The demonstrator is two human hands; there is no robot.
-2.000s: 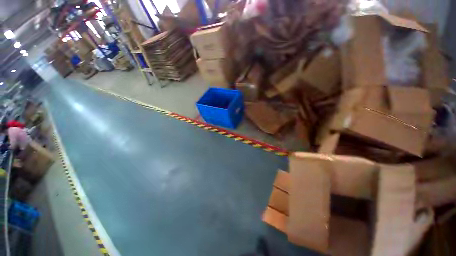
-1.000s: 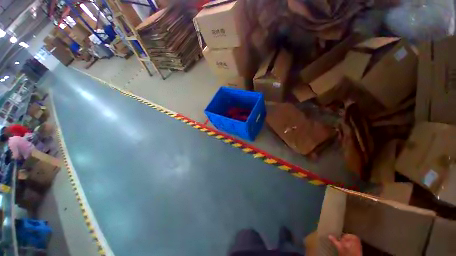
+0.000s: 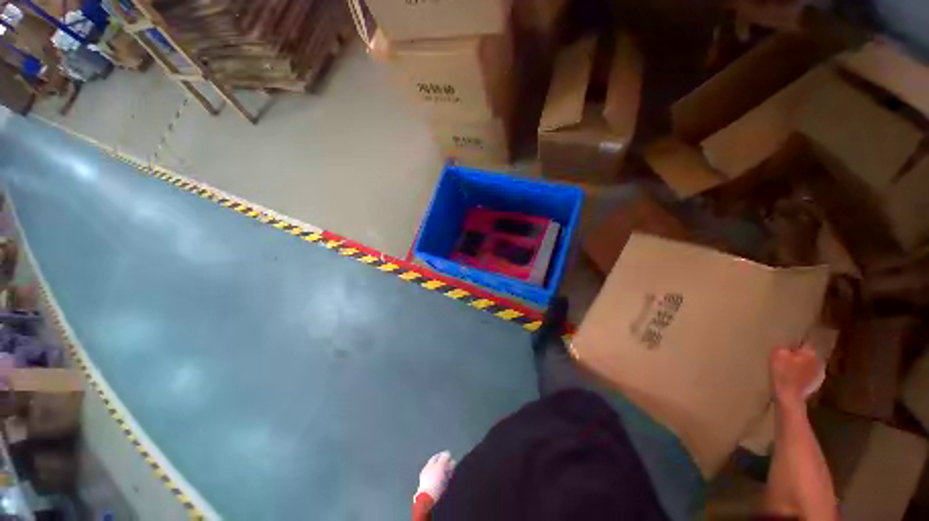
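Observation:
A brown cardboard carton [image 3: 703,331] with dark printed characters is tilted at the right of the waste heap's near side. My right hand [image 3: 797,374] grips its right edge; the hand looks bare, with a whitish patch beside the fingers. The carton's inside is hidden. My left hand [image 3: 436,476], in a white glove, is low at the bottom centre, beside my dark clothing. It is small, and its finger pose and any content are unclear. A blue tote [image 3: 433,219] stands just left of the carton, holding pinkish-red items [image 3: 509,244] with dark openings.
Open cartons [image 3: 586,153] and loose cardboard [image 3: 754,112] fill the right side. Stacked printed cartons [image 3: 448,92] stand behind the tote, with flattened cardboard [image 3: 250,41] farther left. Yellow-black and red tape [image 3: 407,273] edges the blue-green aisle. My foot [image 3: 551,321] is near the tote.
The view has moved closer to the tote and tilted downward. The carton in my right hand now shows its printed side beside the tote. My gloved left hand has come into view.

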